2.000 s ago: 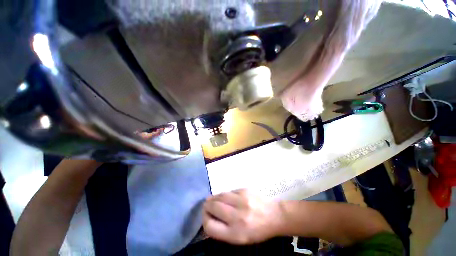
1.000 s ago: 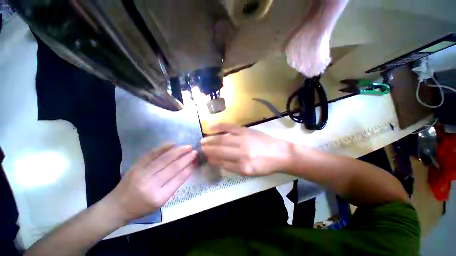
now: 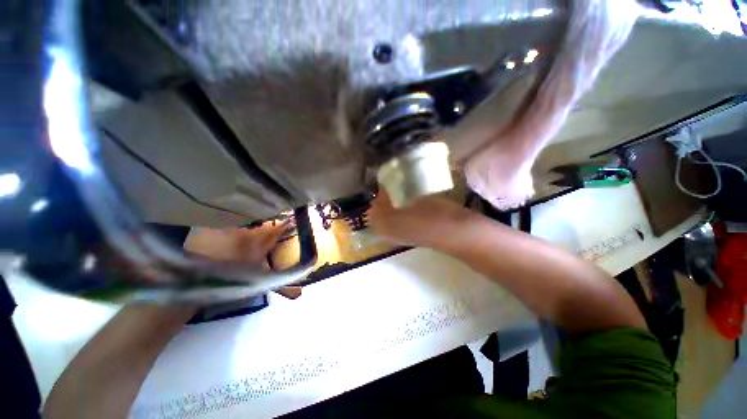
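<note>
The sewing machine head (image 3: 270,106) fills the upper view and hides much of the needle area, where the lamp shines. My left hand (image 3: 237,244) is partly behind the machine's curved shiny edge, left of the needle area. My right hand (image 3: 405,219) is at the needle area's right side, its fingers hidden behind the cream knob (image 3: 416,173). What either hand holds cannot be seen. A dark fabric piece (image 3: 233,309) shows below my left hand, at the table.
Black scissors (image 3: 518,219) are mostly hidden behind my right forearm and the pink cloth (image 3: 504,176). Green snips (image 3: 606,175) lie to the right. A ruler is printed on the white table edge (image 3: 393,331). A metal bowl (image 3: 699,254) and red bag (image 3: 725,282) are at far right.
Both hands have moved up to the needle area, behind machine parts. The grey-blue piece no longer shows at the front. The view has shifted, with the machine head nearer.
</note>
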